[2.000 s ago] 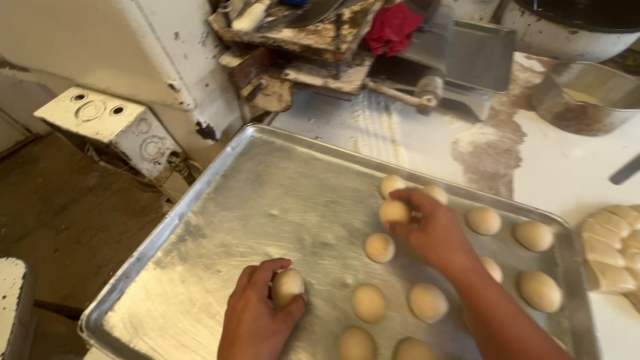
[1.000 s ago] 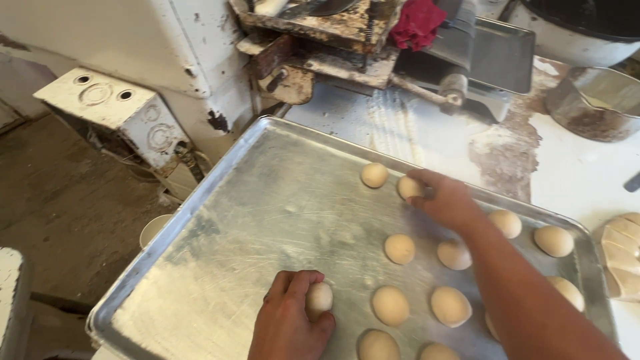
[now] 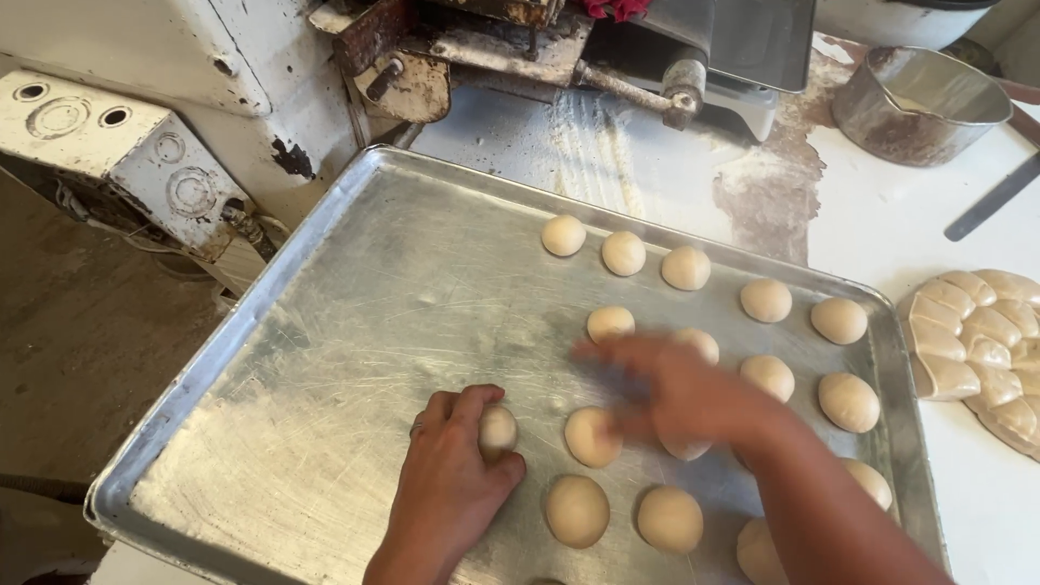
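A large metal sheet pan (image 3: 325, 325) bears several round dough balls, set in loose rows on its right half. My left hand (image 3: 455, 471) curls around one dough ball (image 3: 498, 431) near the middle of the pan. Blurred by motion, my right hand (image 3: 674, 390) is over the rows with its fingers spread, and no ball shows in its grasp. It partly hides the balls beneath it. Just left of its fingers lie a dough ball (image 3: 610, 325) of an upper row and, lower down, another (image 3: 593, 437).
Right of the pan lies a divided slab of dough (image 3: 983, 349) on the white table. Behind are a metal pot (image 3: 918, 114), a dark flat blade (image 3: 995, 195) and a worn metal machine (image 3: 520, 49). A rusty electrical box (image 3: 130, 154) stands at the left.
My right hand has let go of a ball at the far row and moved back toward the pan's middle. The far row has gained balls. My left hand stays around a ball.
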